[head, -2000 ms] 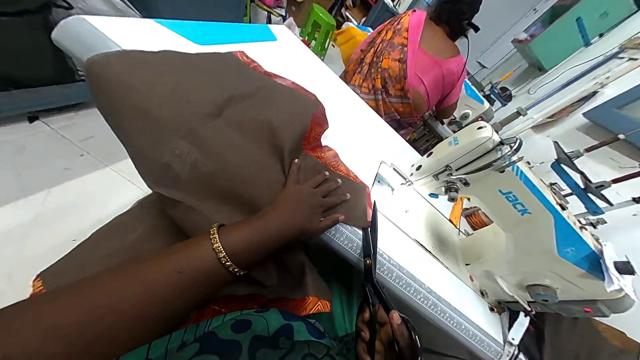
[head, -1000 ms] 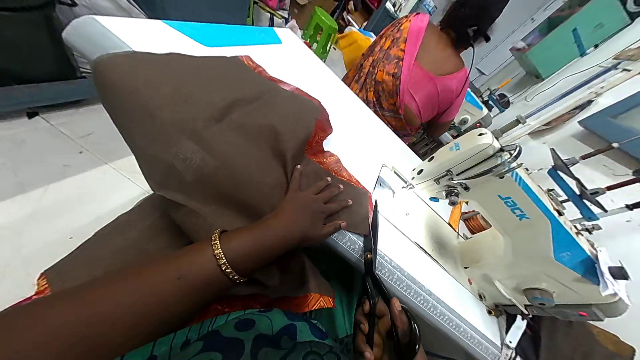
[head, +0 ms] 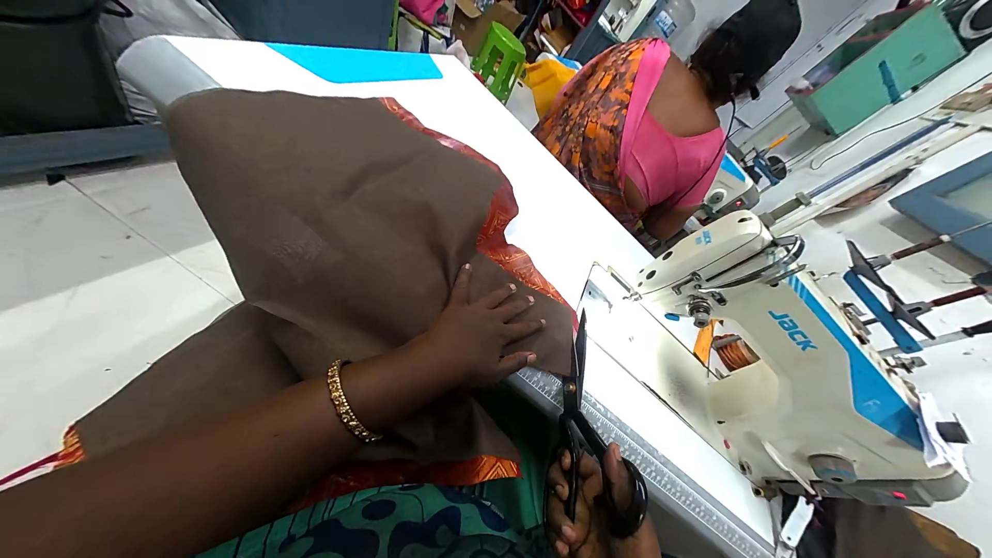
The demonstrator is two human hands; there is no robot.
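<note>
A brown fabric piece [head: 333,201] with a red and gold patterned border lies over the table and hangs down past its front edge. My left hand [head: 484,333], with a gold bracelet at the wrist, rests flat on the fabric, fingers spread. My right hand [head: 593,496] grips the handles of black fabric scissors [head: 572,395]. Their blades point away from me at the fabric's right edge, beside the red border; whether fabric lies between them I cannot tell.
A Jack sewing machine [head: 783,364] stands to the right on the white sewing table [head: 542,178]. A ruler scale [head: 666,473] runs along the table's front edge. Beyond the table sits a co-worker [head: 659,132] at another machine. A green plastic stool [head: 498,60] stands behind.
The co-worker's head and upper body have shifted. My hands, the fabric and the scissors show no plain change.
</note>
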